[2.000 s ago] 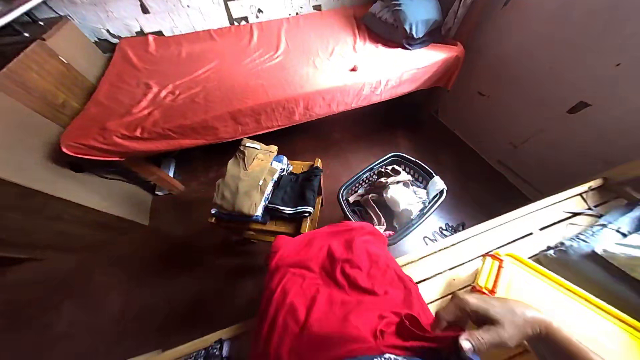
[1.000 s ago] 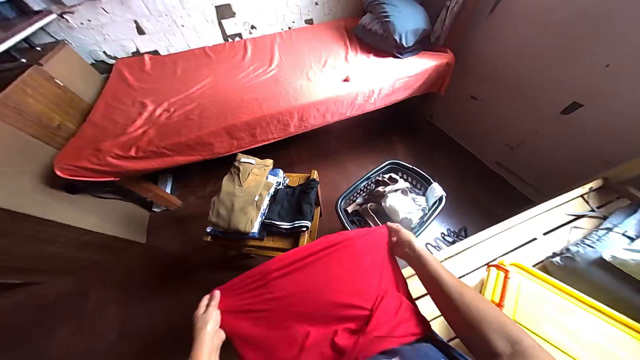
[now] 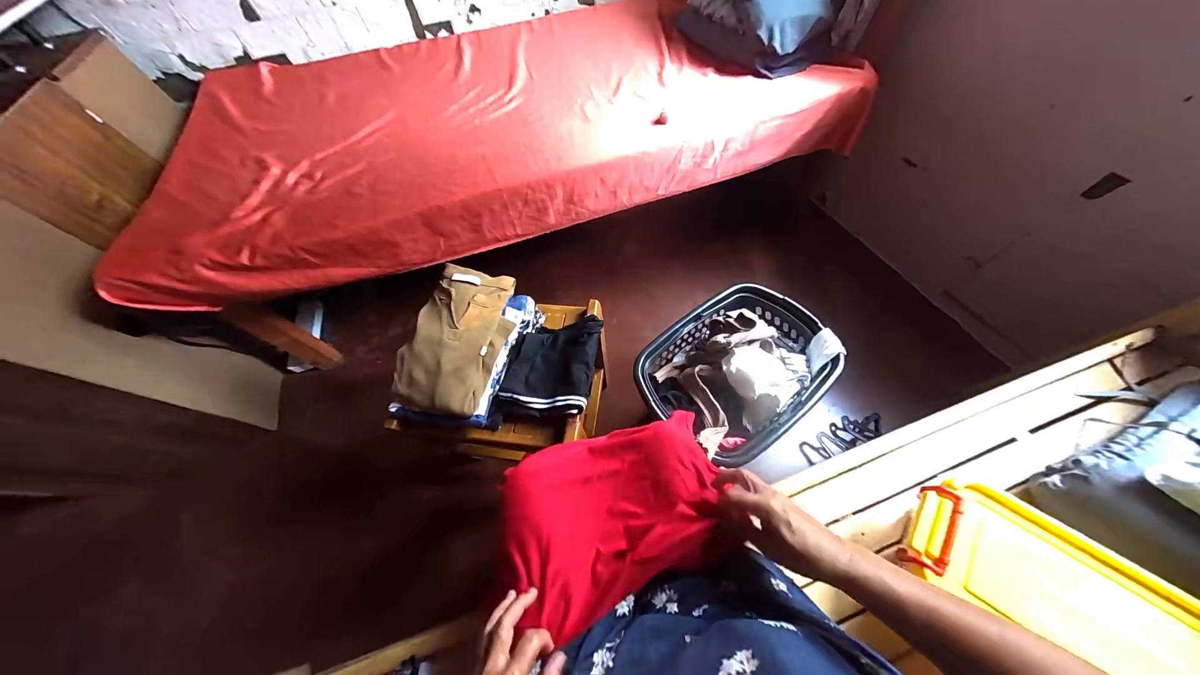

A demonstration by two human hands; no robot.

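A red cloth garment (image 3: pixel 609 506) lies bunched over my lap, on dark blue floral fabric (image 3: pixel 722 623). My right hand (image 3: pixel 755 511) pinches its right edge. At its lower left edge, my left hand (image 3: pixel 516 637) touches the cloth with bent fingers; whether it grips is unclear. Beyond the garment, a small wooden stool (image 3: pixel 586 412) bears folded brown trousers (image 3: pixel 450 352) and folded black shorts with white stripes (image 3: pixel 553 366). To the right of the stool, a dark plastic laundry basket (image 3: pixel 647 375) holds crumpled clothes (image 3: pixel 759 375).
A bed with a red sheet (image 3: pixel 403 150) stands along the far wall, a dark pillow (image 3: pixel 764 33) at its right end. A yellow plastic bin (image 3: pixel 1059 572) rests on wooden slats (image 3: pixel 984 422) at right. Black hangers (image 3: pixel 844 436) lie on the floor near the basket.
The red garment was spread wide between both hands a second ago and is now narrower and bunched. My left hand has moved right and down, toward my lap.
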